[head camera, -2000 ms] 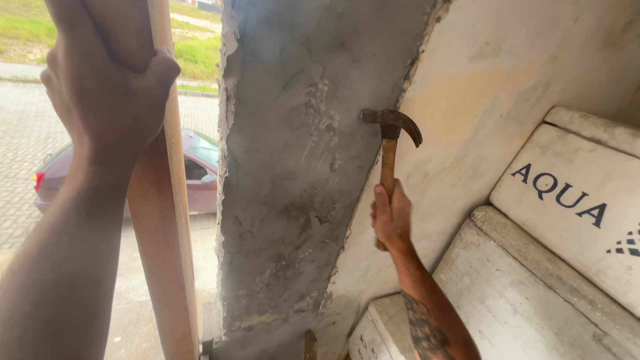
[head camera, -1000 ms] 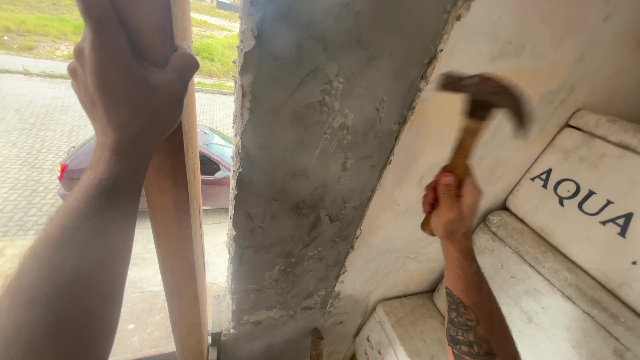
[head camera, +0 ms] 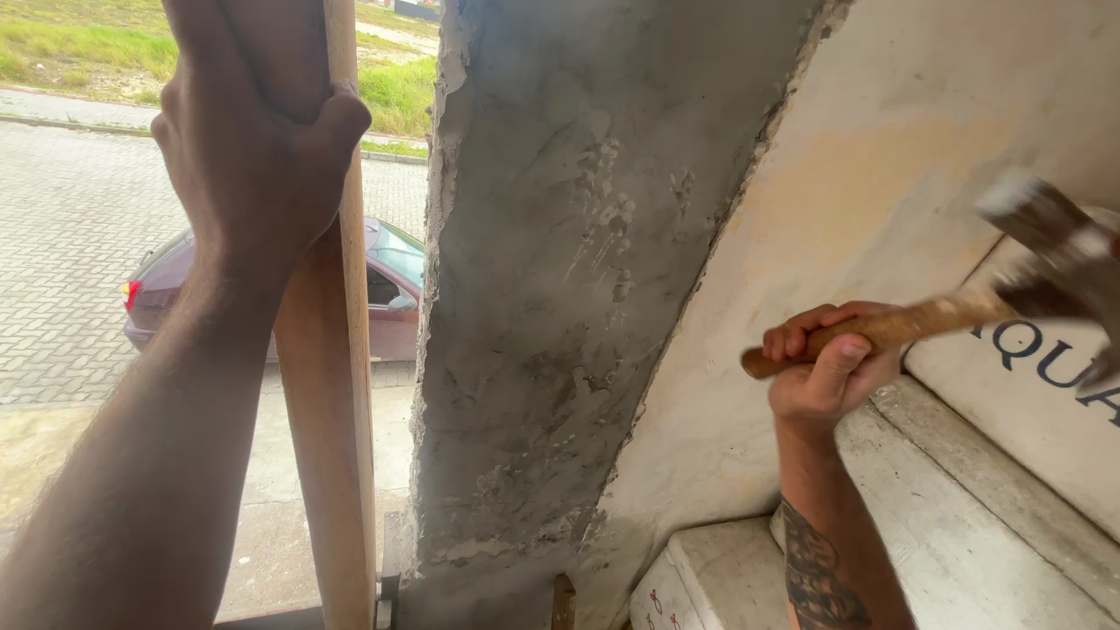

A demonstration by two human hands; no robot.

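My left hand (head camera: 262, 149) grips a long wooden board (head camera: 328, 437) that stands upright at the left, beside the opening to the street. My right hand (head camera: 831, 359) holds a claw hammer (head camera: 927, 319) near the end of its wooden handle, at the right. The hammer's metal head is blurred and partly cut off by the right edge. Between my hands runs a grey cement band (head camera: 560, 262) on the wall, with rough, chipped edges. The hammer is apart from that band, over the pale painted wall (head camera: 787, 227).
White boxes (head camera: 962, 490) with worn lids are stacked at the lower right; one bears large lettering. A small wooden piece (head camera: 563, 604) stands at the foot of the grey band. Outside are a dark red car (head camera: 394, 306), a paved street (head camera: 70, 227) and grass.
The hammer was against the edge of the grey band two seconds ago; my right hand has since swung it away to the right. My left hand keeps its hold on the board.
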